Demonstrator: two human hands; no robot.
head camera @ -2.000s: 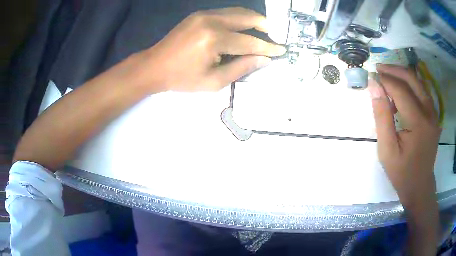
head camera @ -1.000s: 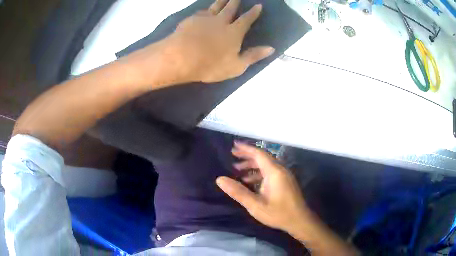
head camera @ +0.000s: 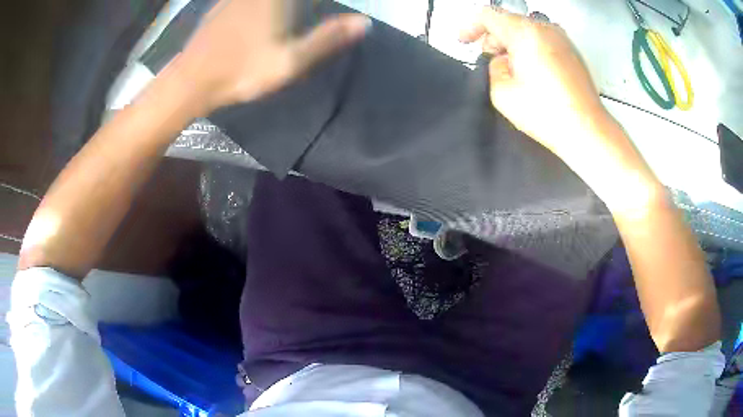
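A dark grey fabric panel (head camera: pixel 407 122) lies across the front table edge and hangs over it towards the lap. A dark line, a seam or fold, crosses its left part. My left hand (head camera: pixel 252 57) lies over the fabric's upper left with the thumb spread out; whether it grips the fabric is not clear. My right hand (head camera: pixel 529 69) pinches the fabric's upper edge between curled fingers. The needle and presser foot are not visible.
Thread snips with green and yellow handles (head camera: pixel 664 69) lie at the upper right of the white table (head camera: pixel 627 81). A dark flat rectangle (head camera: pixel 731 155) is at the far right. Measuring tape (head camera: pixel 216 140) runs along the front edge. A blue crate (head camera: pixel 167 366) is below left.
My right hand has moved up from over the lap and taken hold of the fabric's edge. The fabric now spreads to the right over the table edge. My left hand has shifted left.
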